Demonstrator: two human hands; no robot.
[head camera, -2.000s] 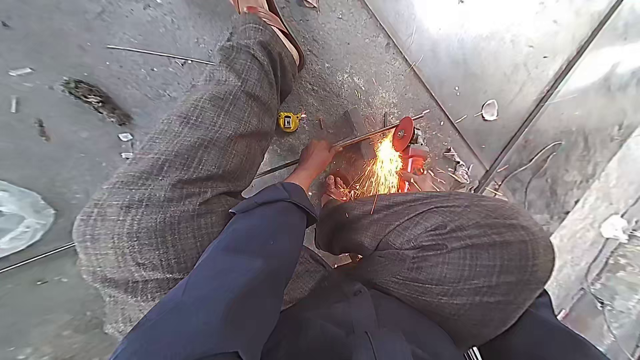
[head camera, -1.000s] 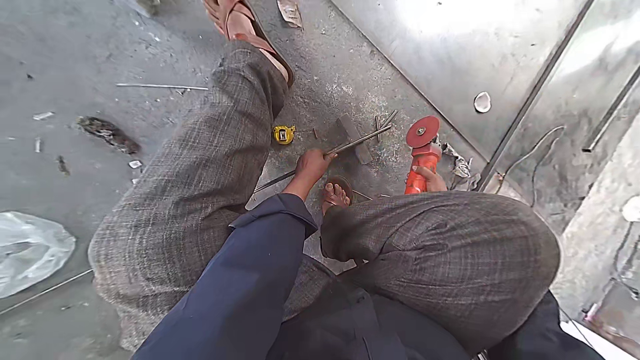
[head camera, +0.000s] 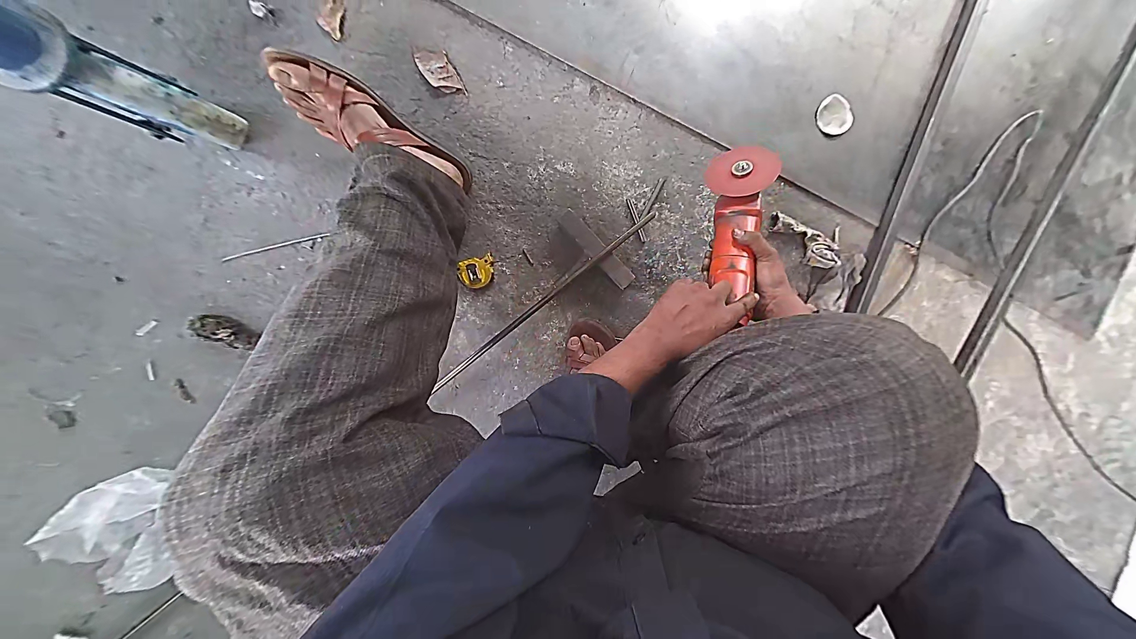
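Note:
A red angle grinder (head camera: 735, 257) with a red cutting disc (head camera: 744, 170) is in both hands. My right hand (head camera: 770, 271) grips its body from the right. My left hand (head camera: 697, 312) is closed on the lower part of the body. The disc shows no sparks. Left of the grinder, a long thin metal rod (head camera: 541, 302) lies across a flat metal block (head camera: 596, 251) on the floor. Short cut rod pieces (head camera: 636, 219) lie near its upper end. A yellow tape measure (head camera: 476, 271) rests beside my trouser leg.
Metal sheets (head camera: 799, 53) and long dark metal bars (head camera: 919, 160) lie at the upper right, near a loose cable (head camera: 958, 200). A crumpled cloth or wrapper (head camera: 816, 253) sits right of the grinder. A plastic bag (head camera: 115, 532) is at lower left, and a blue-ended cylindrical object (head camera: 133, 84) at upper left.
The sparks seen two seconds ago have stopped. My left hand has let go of the rod and moved right onto the grinder. The rod now lies on the block.

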